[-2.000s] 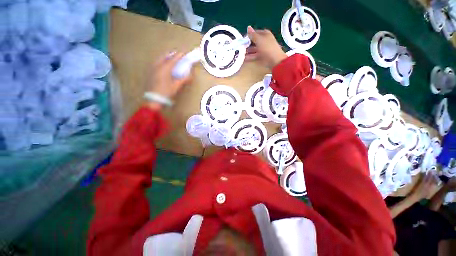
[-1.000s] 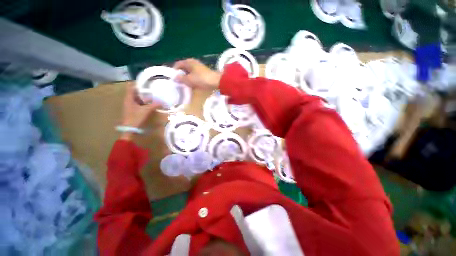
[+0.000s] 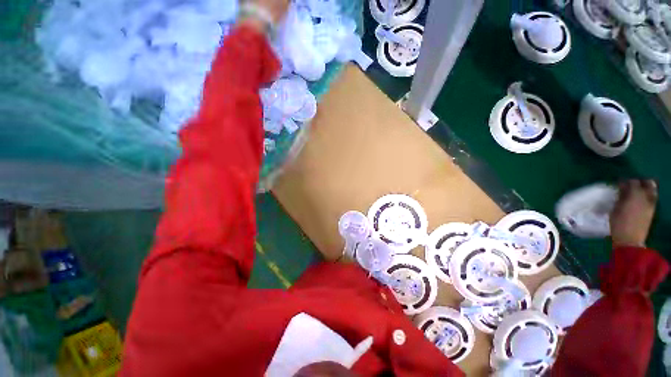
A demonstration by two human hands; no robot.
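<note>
My left hand (image 3: pixel 266 9) is at the top edge, partly cut off, over the heap of bluish-white covers (image 3: pixel 162 59); whether it holds a cover cannot be told. My right hand (image 3: pixel 634 210) grips a blurred white base plate (image 3: pixel 586 210) at the right, over the green conveyor. Several white bases with dark curved slots lie on the tan board; one near my body (image 3: pixel 397 224) has two loose frosted covers (image 3: pixel 374 254) beside it. Others, some with tails across them, overlap toward the lower right (image 3: pixel 483 269).
Green-blue bag sheeting (image 3: pixel 81 140) surrounds the heap. A pale metal frame arm (image 3: pixel 441 55) slants down to the far edge of the board (image 3: pixel 353 140). The green conveyor (image 3: pixel 471 169) carries spaced white bases (image 3: pixel 522 121). A yellow crate (image 3: pixel 92 350) stands at lower left.
The view has turned toward the left. My hands, together at one base before, are now far apart: the left at the cover heap, the right over the conveyor with a base.
</note>
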